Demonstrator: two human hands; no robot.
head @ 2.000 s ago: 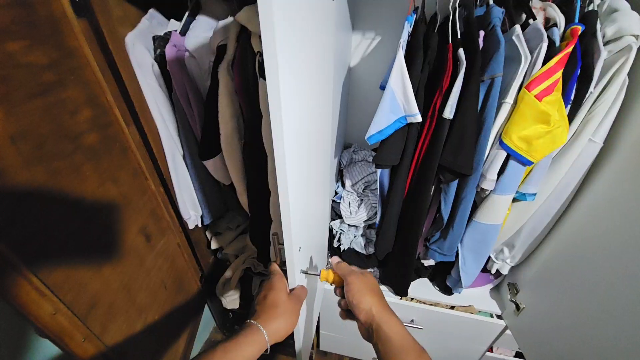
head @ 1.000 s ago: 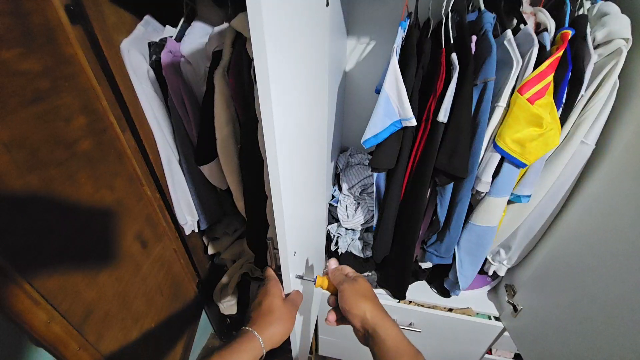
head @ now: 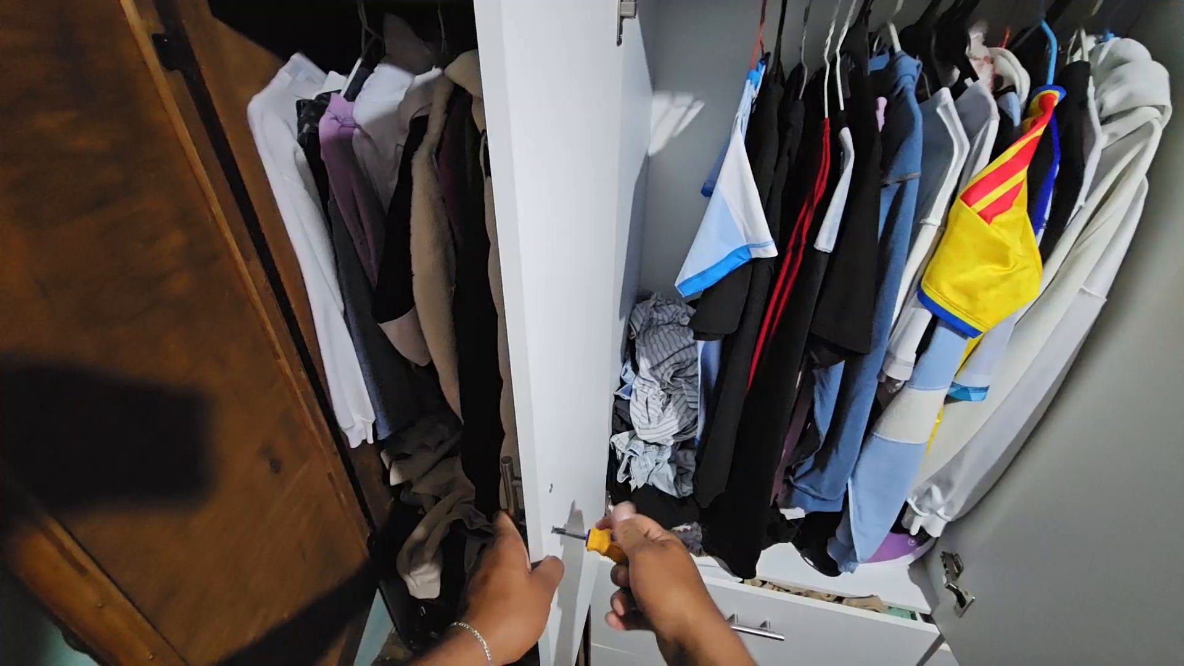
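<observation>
My right hand [head: 647, 569] grips the yellow-orange handle of a screwdriver [head: 606, 544]. The shaft points left, and its tip meets the inner face of a white wardrobe door [head: 564, 277] low down, at what looks like a screw. Around the far edge of that door my left hand [head: 511, 587] is placed, thumb on the near side, its fingers partly hidden behind the edge. A metal bar handle [head: 508, 486] shows on the door's outer side, just above the left hand. A thin bracelet [head: 474, 638] circles the left wrist.
Right of the door, clothes [head: 814, 277] hang over crumpled clothes [head: 661, 388] and a white drawer [head: 768, 624]. Another white door [head: 1073, 462] with a metal hinge [head: 955, 583] stands at far right. On the left are more hanging clothes [head: 347, 259] and a brown wooden door [head: 139, 231].
</observation>
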